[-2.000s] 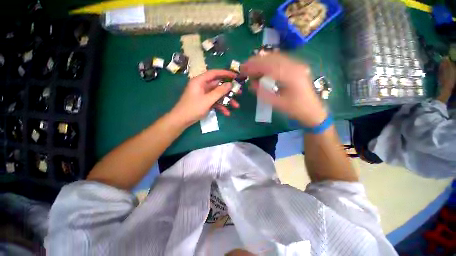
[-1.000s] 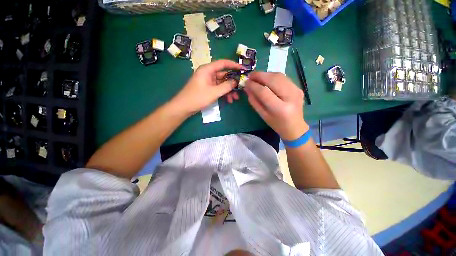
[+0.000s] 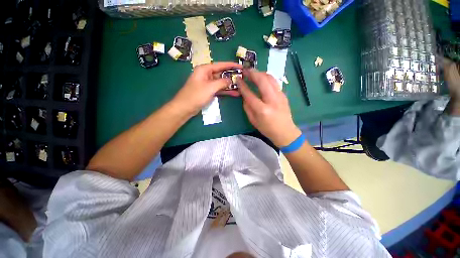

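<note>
My left hand (image 3: 203,89) holds a black and silvery watch body (image 3: 232,79) by its edge, above the green mat. My right hand (image 3: 268,105) is on the right side of the same body, its fingertips pressing at the small pale part there. The fingers partly hide the body. Another watch body (image 3: 248,59) with a cream square (image 3: 241,52) lies just beyond my fingers. A white strip (image 3: 212,111) lies below my left hand, and a second whitish strip (image 3: 277,64) lies beyond my right hand.
More watch bodies (image 3: 148,55) lie around a tan notched strip (image 3: 197,40). Black tweezers (image 3: 300,78) lie at right. A blue bin (image 3: 308,21), clear blister trays (image 3: 398,50) and a long packed tray (image 3: 176,8) stand farther out. A black pocket tray (image 3: 89,90) is at left; a person's sleeve (image 3: 426,136) at right.
My right hand came back from the far strip to the held body, then moved slightly left against it. The held body now lies flatter and shows more. The camera view has shifted.
</note>
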